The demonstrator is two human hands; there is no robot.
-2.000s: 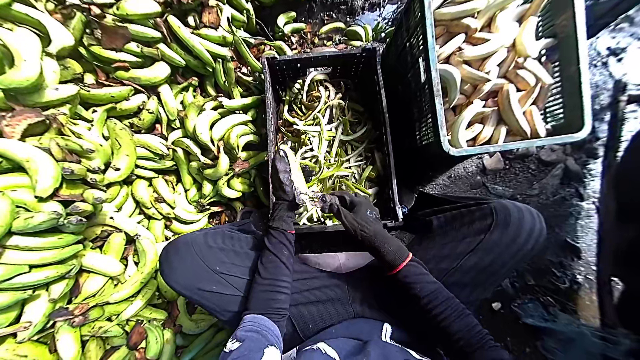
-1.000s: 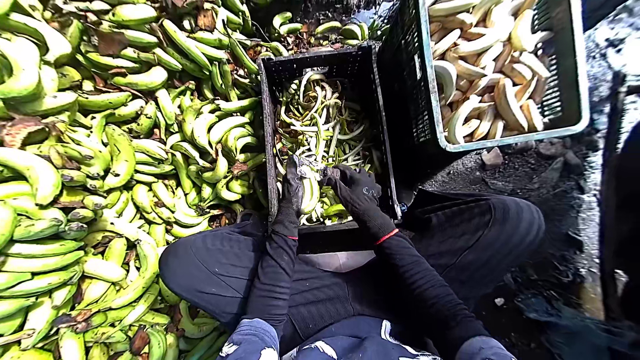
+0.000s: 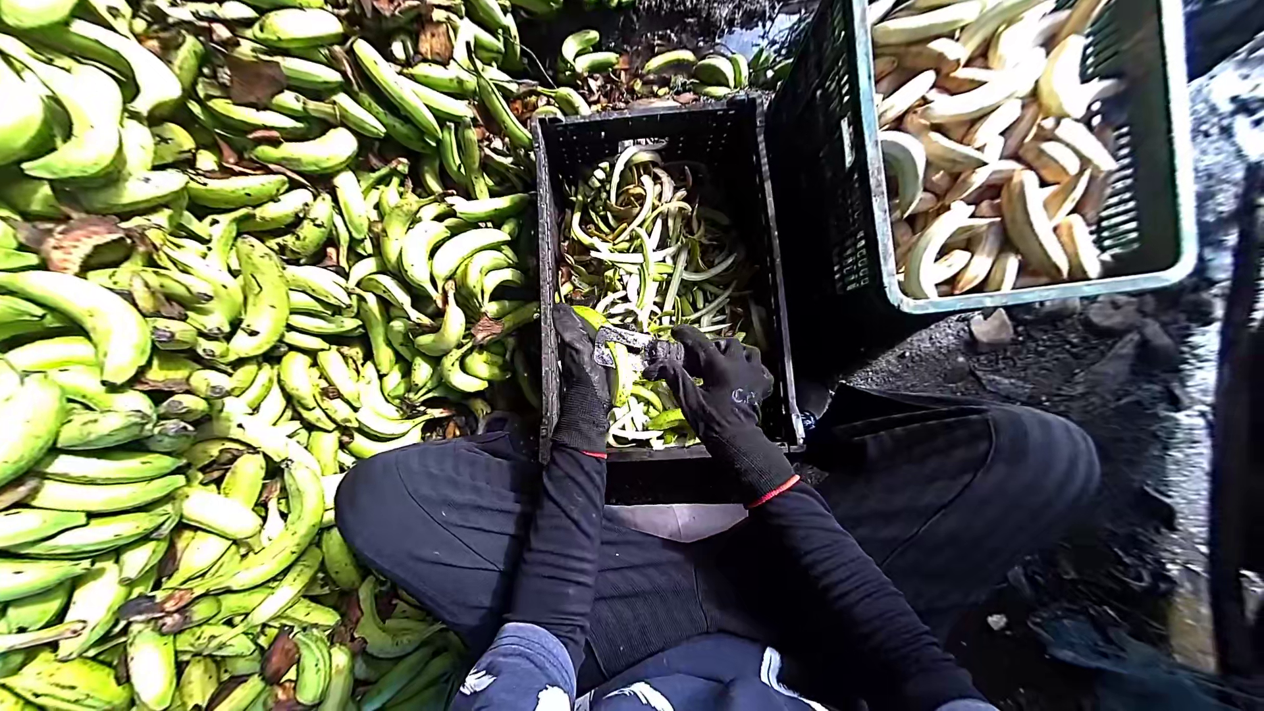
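My left hand (image 3: 583, 370), in a dark knit glove, grips a green plantain (image 3: 592, 316) at the left wall of a black plastic crate (image 3: 780, 296). Only part of the fruit shows past the fingers. My right hand (image 3: 726, 380), gloved alike, is closed on the wrapped dark handle of a short-bladed peeling tool (image 3: 620, 341). Its flat metal end reaches left to the plantain and my left fingers. Below both hands, long strips of green and whitish peel (image 3: 647, 247) fill the crate's bottom.
A big heap of green plantains (image 3: 316, 286) spreads on the left, up to the crate. At upper right a taller green plastic crate (image 3: 1037, 296) holds peeled plantains (image 3: 1027, 217). Wet dark ground with stones (image 3: 990, 327) lies below it. My bent legs flank the peel crate.
My left hand has moved up and left from over the peels toward the crate's left wall since a second ago. The tool shows more plainly now.
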